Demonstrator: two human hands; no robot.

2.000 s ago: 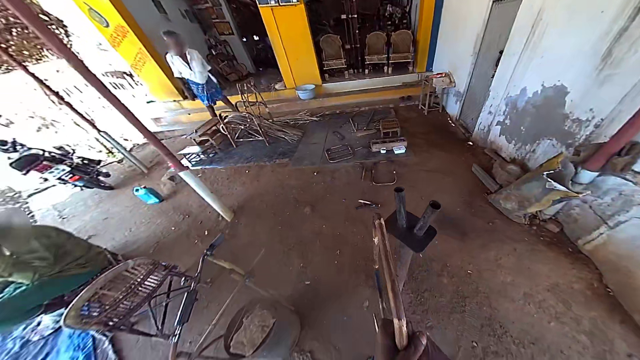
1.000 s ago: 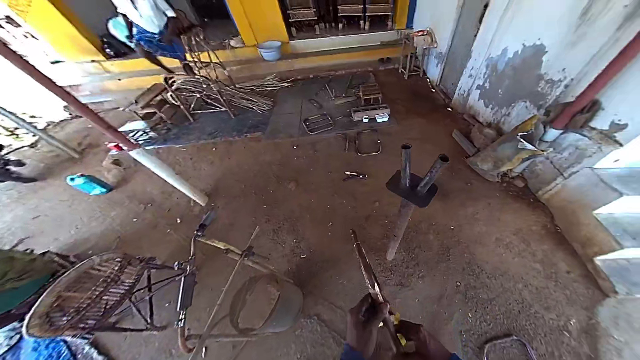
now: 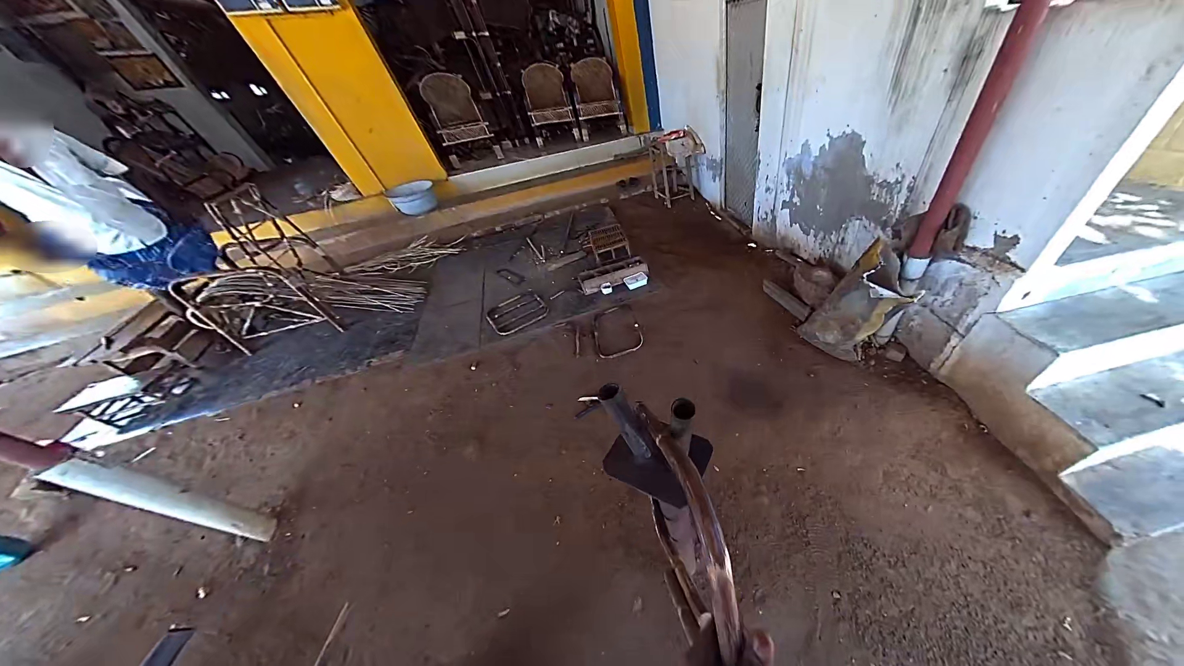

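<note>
Held out over the dirt floor is a bent, glossy brown cane pole (image 3: 708,527), its upper part passing in front of a metal post stand. A second thin brown length runs beside its lower part. At the bottom edge the fingers of what appears to be my right hand (image 3: 757,647) close around the cane; most of this hand is cut off. My left hand cannot be made out. The stand has a dark square plate (image 3: 657,474) on a single post and two open upright pipes (image 3: 683,421), with the cane crossing between them.
Small cane frames (image 3: 518,314) and a low wooden piece (image 3: 613,276) lie ahead on dark slabs. A person (image 3: 102,203) is at the left beside bundled cane sticks (image 3: 370,291). A fallen-looking white post (image 3: 157,499) slants at left; bent sheeting (image 3: 851,310) and steps (image 3: 1110,398) stand right.
The view has swung right and up from a second ago. Both hands were visible on the cane then; now only part of one shows. The cane now overlaps the pipe stand.
</note>
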